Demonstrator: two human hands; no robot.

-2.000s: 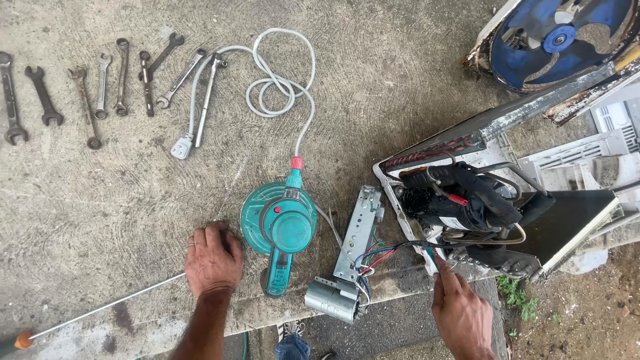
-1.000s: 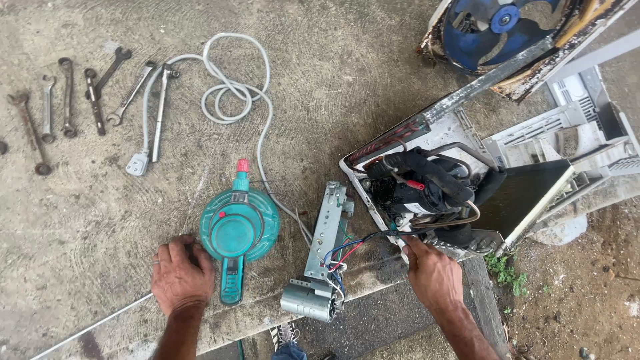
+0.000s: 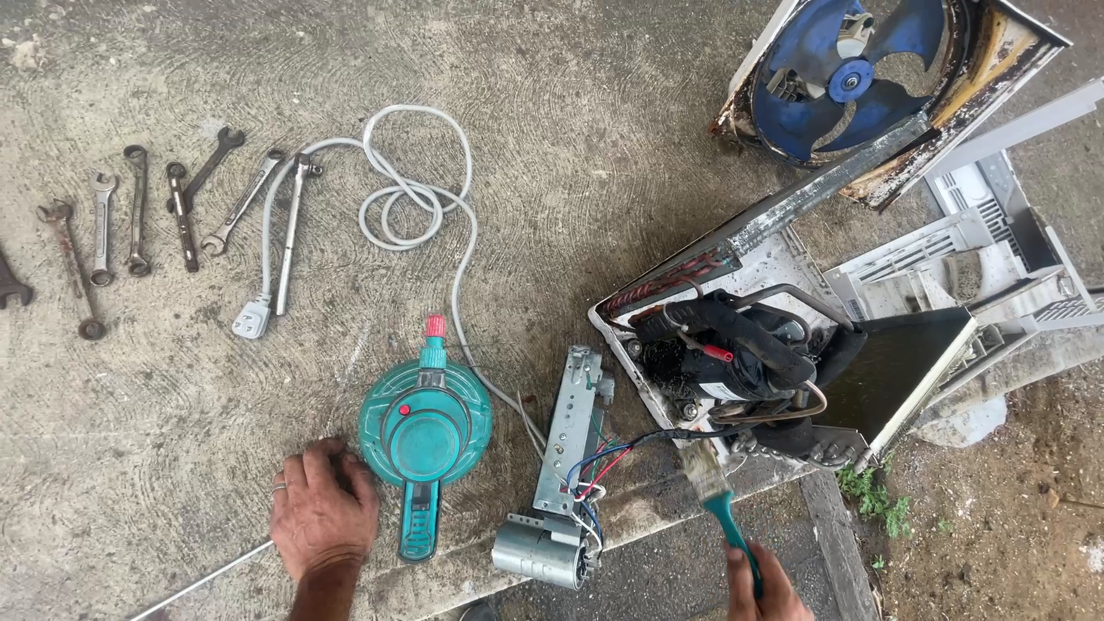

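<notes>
My right hand (image 3: pixel 763 582) grips the teal handle of a paintbrush (image 3: pixel 707 474), its bristles at the lower front edge of an opened air conditioner's white base pan (image 3: pixel 623 362). On that pan sit a black compressor (image 3: pixel 703 366) with bent pipes and a dark coil panel (image 3: pixel 897 366). Wires run from it to a metal control bracket (image 3: pixel 565 431) with a silver cylindrical capacitor (image 3: pixel 539 552). My left hand (image 3: pixel 323 509), a ring on one finger, rests on the concrete left of a teal round sprayer-like tool (image 3: pixel 425 431) with a red tip, and holds no visible object.
Several wrenches (image 3: pixel 138 211) and a metal socket handle (image 3: pixel 293 233) lie at upper left, beside a grey power cord (image 3: pixel 470 250) with its plug (image 3: pixel 252 317). A blue fan (image 3: pixel 849 82) in a rusty housing stands upper right, above white plastic panels (image 3: pixel 949 250). A thin rod (image 3: pixel 207 580) lies lower left.
My right hand has moved down and away from the wires by the base pan, and the paintbrush now shows plainly in it. My left hand stays beside the teal tool.
</notes>
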